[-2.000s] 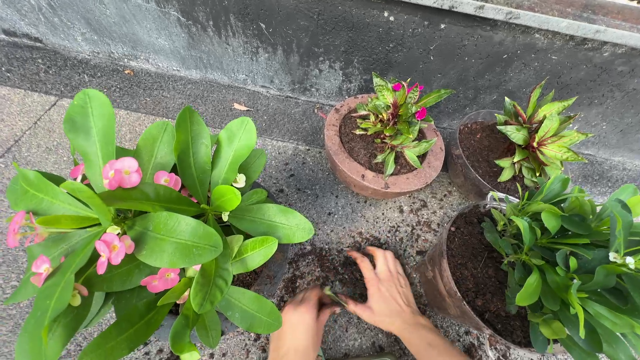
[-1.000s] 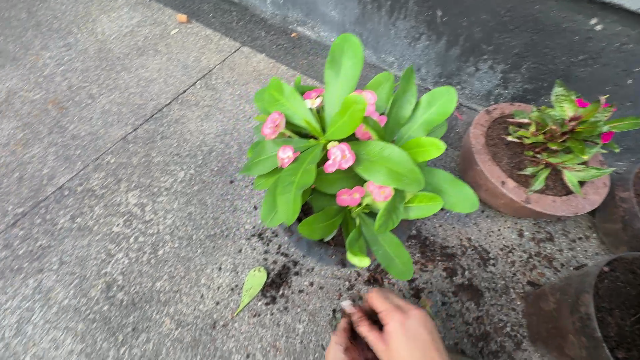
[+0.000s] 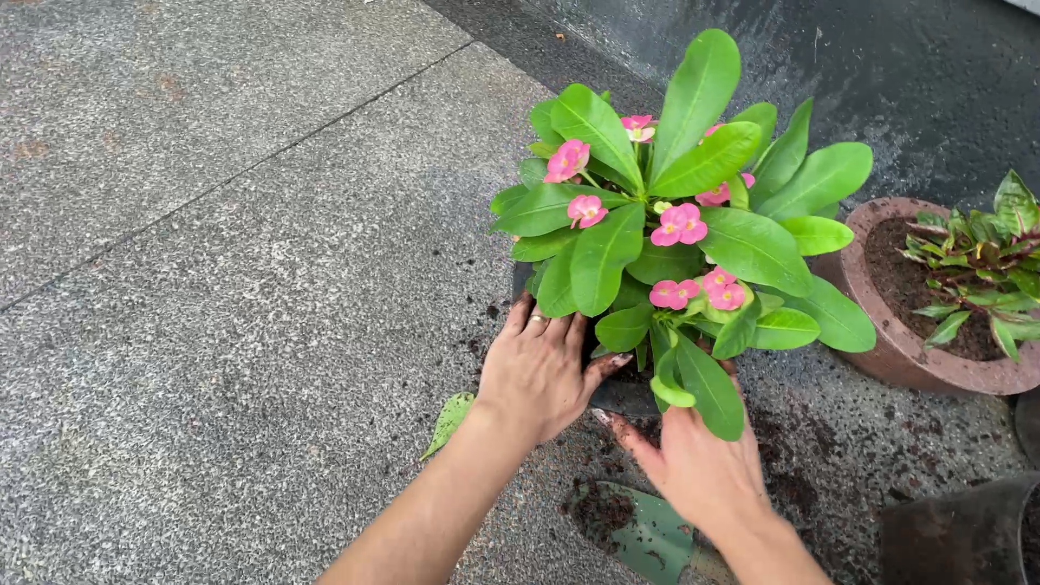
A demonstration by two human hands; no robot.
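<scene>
A crown-of-thorns plant (image 3: 601,268) with pink flowers and broad green leaves grows in a dark pot (image 3: 630,400), mostly hidden under the foliage. My left hand (image 3: 540,366), with a ring and soil on its fingers, lies at the pot's left rim, its thumb over the soil inside. My right hand (image 3: 703,463) rests against the near right side of the pot, its fingers partly hidden by leaves and its thumb near the front rim. Below the pot, a green hand trowel (image 3: 650,532) with soil on its blade lies partly beneath my right forearm.
A reddish round pot (image 3: 857,268) with a small leafy plant (image 3: 987,280) stands at right. A dark pot (image 3: 951,532) is at lower right. Spilled soil (image 3: 800,487) and a fallen leaf (image 3: 448,422) lie on the pavement. A dark wall (image 3: 918,89) runs behind.
The view has swung left. Both hands, earlier low over the spilled soil beside the plant, are now at the flowering plant's pot.
</scene>
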